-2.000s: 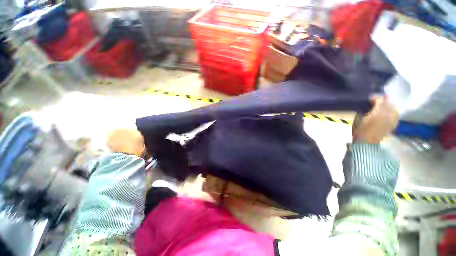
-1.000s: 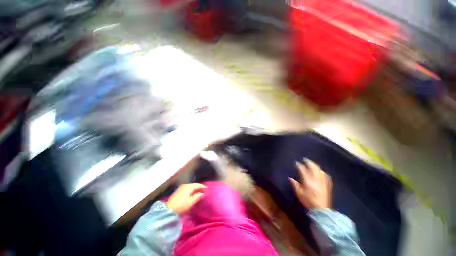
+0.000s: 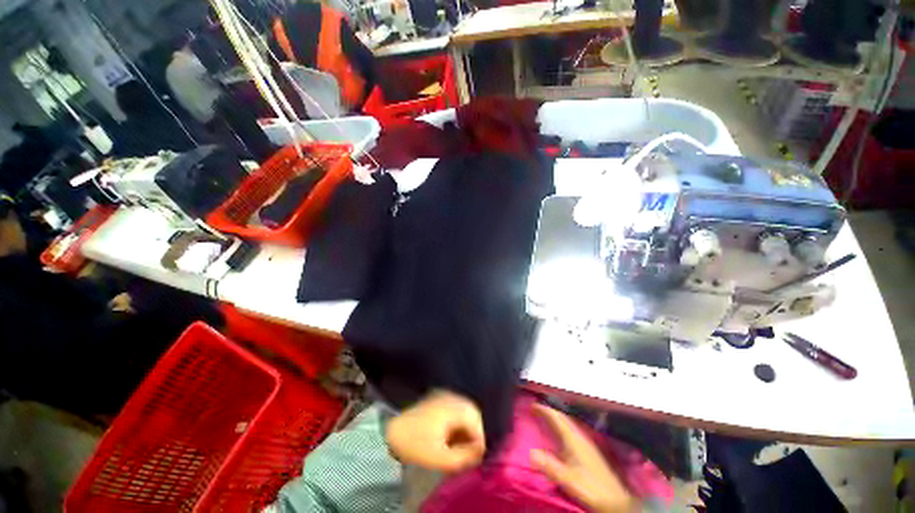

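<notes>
Black cloth [image 3: 441, 261] lies in wide layers left of the machine and hangs over the table's front edge, blurred at its lower end. My left hand [image 3: 437, 433] is curled at that lower end and appears closed on it; the fingertips are hidden. My right hand [image 3: 582, 466] is over my pink-covered lap [image 3: 517, 456], fingers apart and empty, slightly blurred. The blue-topped overlock machine [image 3: 752, 190] stands on the white table [image 3: 642, 396]; its lamp glares over the needle area. A smaller black pile [image 3: 346, 240] lies left of the cloth.
A red and dark slim tool [image 3: 821, 356] and a small black disc [image 3: 765, 373] lie right of the machine. An orange-red basket [image 3: 286, 190] is at the table's left. Maroon cloth [image 3: 502, 120] and a pale tub [image 3: 642, 122] are behind. A red crate [image 3: 181, 431] stands lower left.
The view has swung from the floor side to the sewing table. My right hand has left the dark cloth it was over and is now above the lap. My left hand is now at the table cloth.
</notes>
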